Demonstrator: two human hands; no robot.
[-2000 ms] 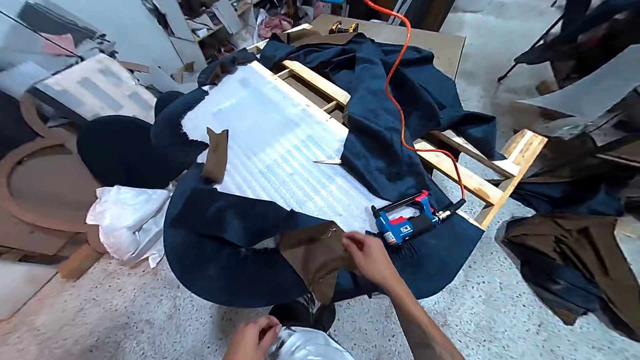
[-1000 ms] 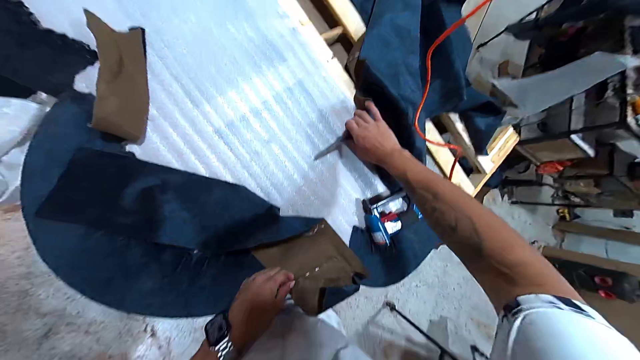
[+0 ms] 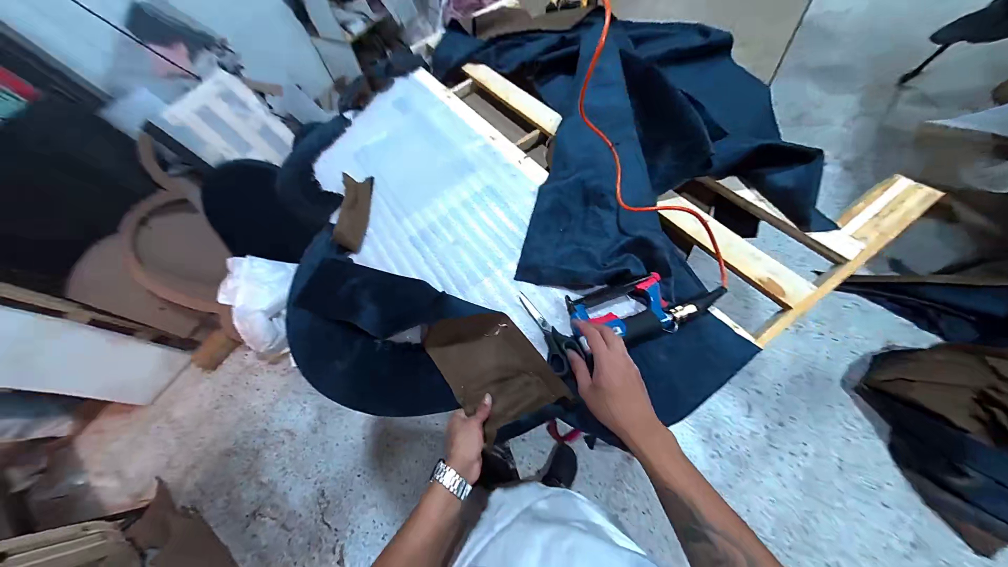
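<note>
My left hand (image 3: 469,435) pinches the lower edge of a brown fabric piece (image 3: 492,366) that lies over the dark blue upholstery fabric (image 3: 370,386). My right hand (image 3: 610,378) is at the black handles of a pair of scissors (image 3: 551,335); how firmly it grips them is hard to tell. The blades point up and left over white foam sheeting (image 3: 425,181). Right beside the fingers lies a blue and black pneumatic stapler (image 3: 642,315) with an orange air hose (image 3: 618,177) attached. A second brown strip (image 3: 354,213) rests at the foam's left edge.
Bare wooden frame rails (image 3: 740,252) stick out on the right, partly under draped blue fabric (image 3: 677,110). A white bag (image 3: 260,303) and curved brown panels (image 3: 169,252) stand at left. Brown and blue fabric (image 3: 937,425) lies at right. My shoes (image 3: 561,465) are below the near edge.
My right hand has come from the blue fabric's edge down to beside the stapler, and the scissors now lie nearer to me. My left hand still holds the brown piece. The view has swung.
</note>
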